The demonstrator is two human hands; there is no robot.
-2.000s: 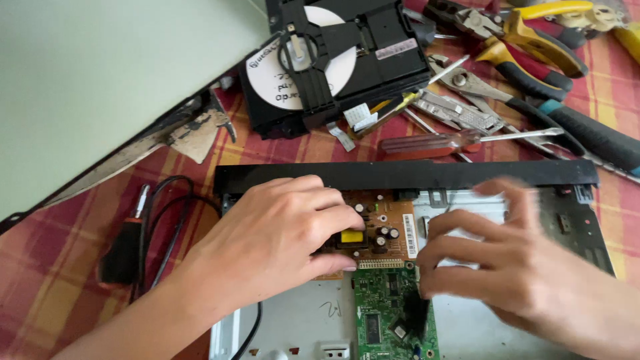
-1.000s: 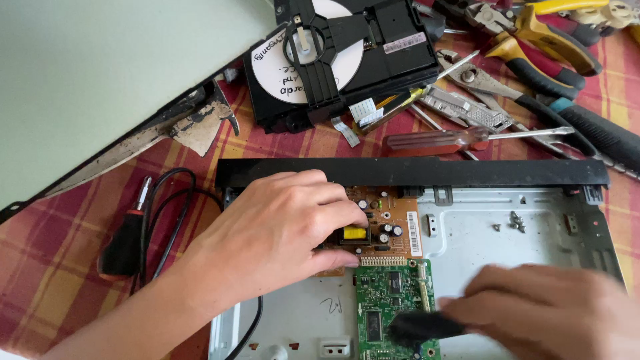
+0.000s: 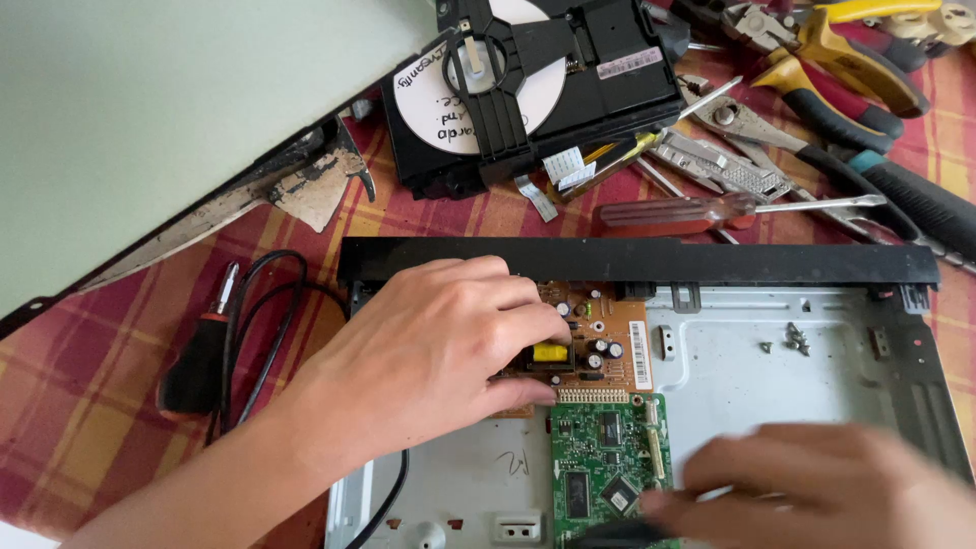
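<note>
A shallow metal chassis of an opened disc player holds a brown power circuit board and a green circuit board, joined by a white multi-pin connector. My left hand lies over the brown board, thumb and fingers on either side of its yellow-wrapped transformer. My right hand, blurred, is low at the right, around a dark tool whose black end lies over the green board's lower part. The tool's kind cannot be told. Several small screws lie loose in the chassis.
Beyond the black front panel lie a disc drive, a red-handled screwdriver and several pliers. At left are a black-handled screwdriver, a looped black cable and a large pale panel over a rusty blade.
My right hand has moved down from the chassis's upper right part, and the screws there have come into view. My left hand stays on the brown board.
</note>
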